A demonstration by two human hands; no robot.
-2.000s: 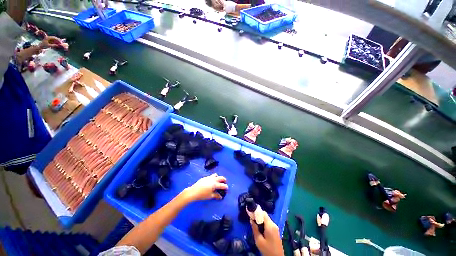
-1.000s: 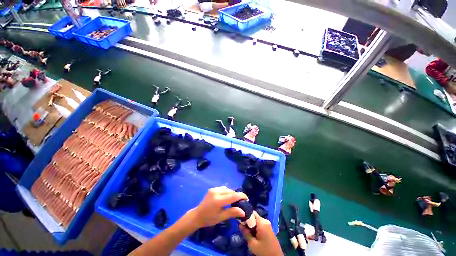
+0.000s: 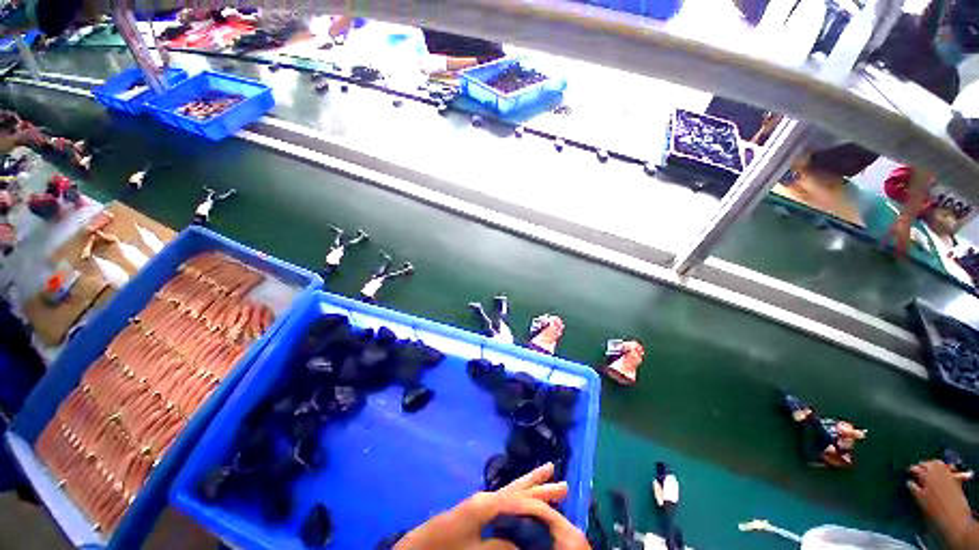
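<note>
My left hand (image 3: 472,521) is at the bottom edge, partly cut off, its fingers around a dark piece (image 3: 520,530). Skin beside that piece may be part of my right hand, but the frame edge and overlap hide which hand it is. Under and beyond them is the blue parts tray (image 3: 419,457). Black moulded pieces (image 3: 322,371) lie in loose clumps along its left side, and more black pieces (image 3: 531,414) lie along its right side. Slim black leg parts with pale ends (image 3: 666,489) lie right of the tray.
A tray of flesh-coloured limbs (image 3: 150,376) adjoins on the left. On the green belt (image 3: 730,376) lie black-and-white subassemblies (image 3: 381,277), flesh-and-red ones (image 3: 624,360) and a dark figure part (image 3: 827,435). Another person's hand (image 3: 943,496) is at far right. A whitish bag (image 3: 853,539) is lower right.
The view has shifted. My hands have moved down to the bottom edge, and the leg part they held no longer shows clearly. Another person's hand has appeared at far right.
</note>
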